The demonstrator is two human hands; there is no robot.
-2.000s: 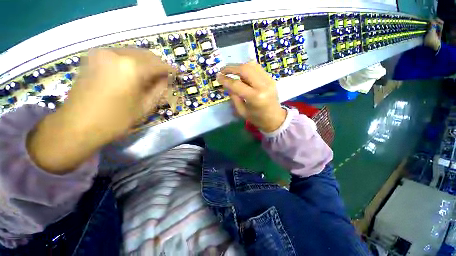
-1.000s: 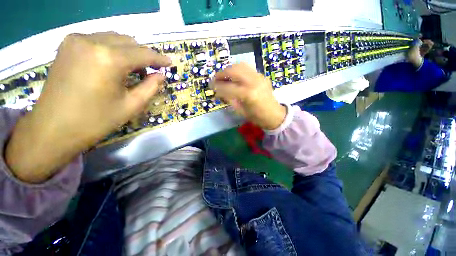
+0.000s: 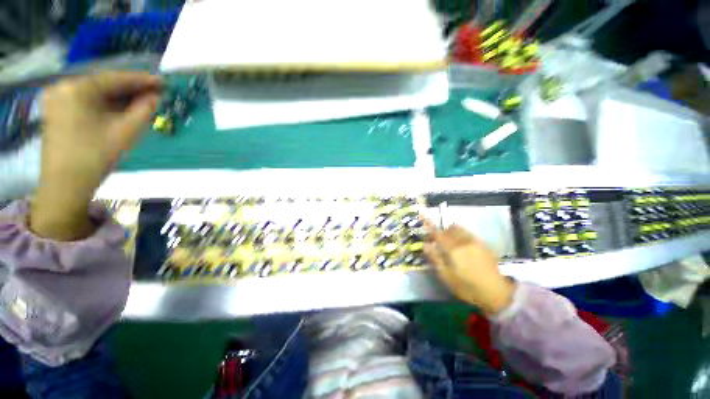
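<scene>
The frame is blurred. A tan-yellow PCB panel (image 3: 296, 241), crowded with small parts, lies in the conveyor track in front of me. My left hand (image 3: 93, 132) is raised at the left, above and behind the track, with thumb and fingertips close together; whether anything is between them cannot be told. My right hand (image 3: 467, 269) is at the panel's right end, fingertips at its edge by a yellow part; its grip is unclear. More panels with yellow transformers (image 3: 560, 222) lie farther right.
A large white tray (image 3: 311, 35) stands over the green bench mat (image 3: 311, 144). A red bin (image 3: 467, 47) of yellow transformers is behind right, a blue bin (image 3: 117, 35) behind left. White strips (image 3: 498, 135) lie on the mat. The metal rail (image 3: 350, 290) runs along the near side.
The view has swung up and left, showing the bench and bins. My left hand has left the panel and moved back and left. My right hand is still by the panel's right end.
</scene>
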